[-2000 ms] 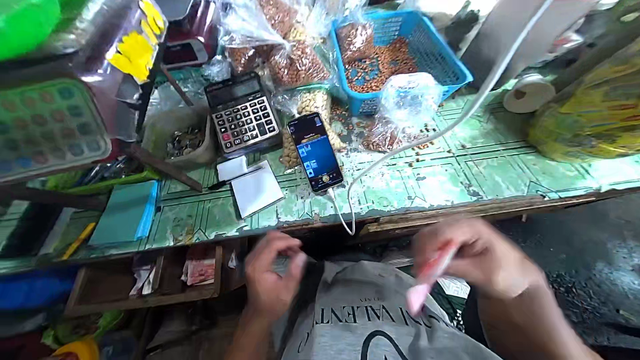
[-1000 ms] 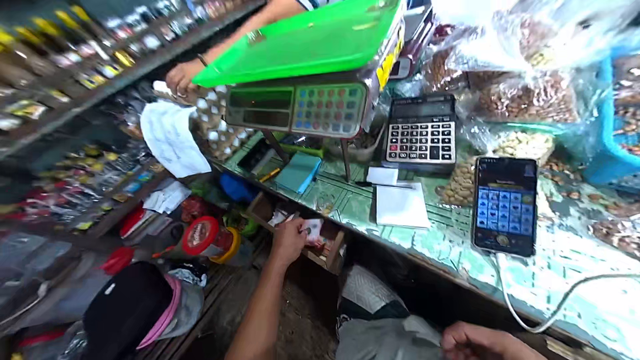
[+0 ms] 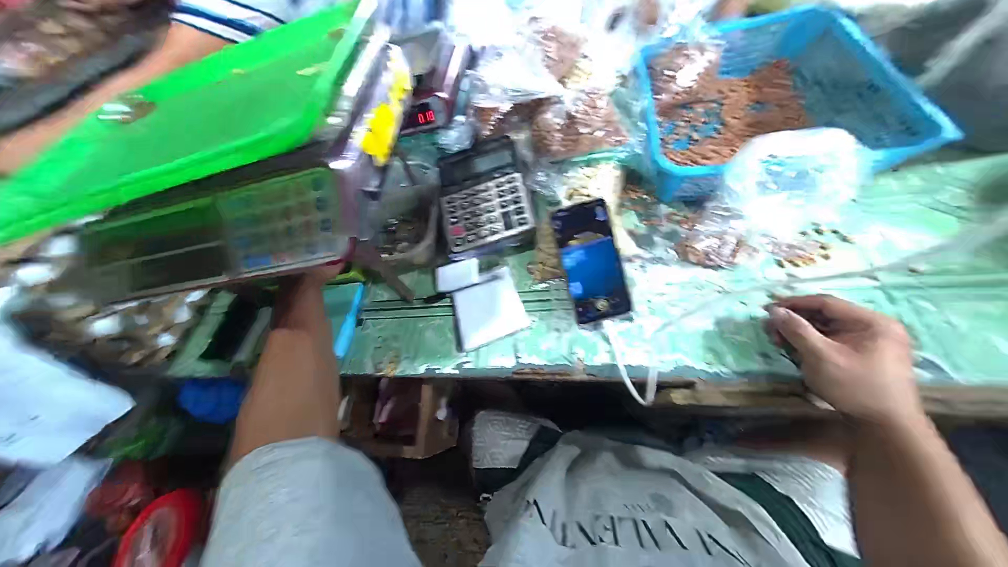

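Note:
My left arm reaches forward under the weighing scale with the green tray (image 3: 197, 118); the left hand (image 3: 307, 287) is mostly hidden beneath the scale's body, so its grip cannot be seen. My right hand (image 3: 843, 354) rests at the counter's front edge with curled fingers; whether something small is inside is unclear. Between the hands lie a smartphone (image 3: 592, 264) with a white cable, a white notepad (image 3: 490, 309) and a calculator (image 3: 487, 197). Beyond the phone is a bag of pale nuts (image 3: 591, 183). A wooden drawer (image 3: 429, 425) stands partly open below the counter.
A blue plastic basket (image 3: 874, 94) holds reddish-brown nuts at the back right. Bagged nuts (image 3: 579, 122) lie beside it. A plastic container (image 3: 409, 228) stands between the scale and calculator. Egg trays (image 3: 134, 323) are at left, near a red lid (image 3: 161, 531) low down.
My left hand has left the drawer, where it was one second ago, and is now under the scale. My right hand has come up to the counter's edge. The view has swung right.

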